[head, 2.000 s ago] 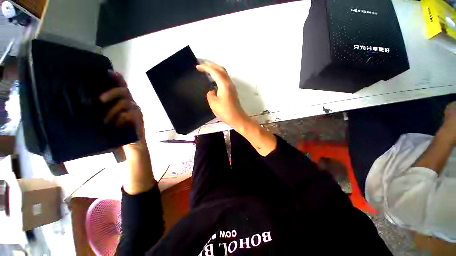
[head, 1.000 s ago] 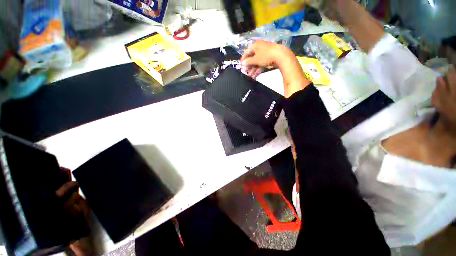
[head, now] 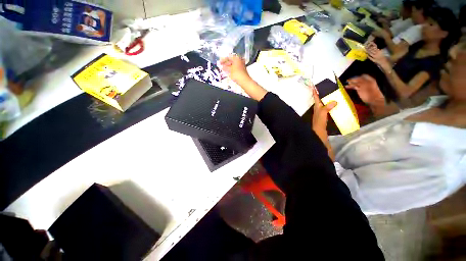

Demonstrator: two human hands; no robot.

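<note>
My right hand (head: 235,70) reaches over the table, fingers partly curled, beside crinkled clear plastic (head: 244,43) and curly white scraps (head: 204,75). Whether it holds anything is unclear. Below it, a black inner box (head: 212,111) with small white lettering lies across another black box (head: 218,155). A plain black box (head: 102,227) stands at the table's lower left. My left hand (head: 49,249) is dark and mostly cut off at the lower left, against a black box (head: 18,237) that it holds.
A yellow box (head: 112,80) stands on the black strip (head: 43,148), with red-handled scissors (head: 135,47) behind. A yellow sleeve (head: 280,63) lies right of my hand. A neighbour in white holds a yellow box (head: 343,108). More people sit beyond. A red stool (head: 271,196) is below.
The view has swung to the right. My right hand has left the plain black box and reached out to the plastic and scraps. My left hand has dropped to the picture's edge.
</note>
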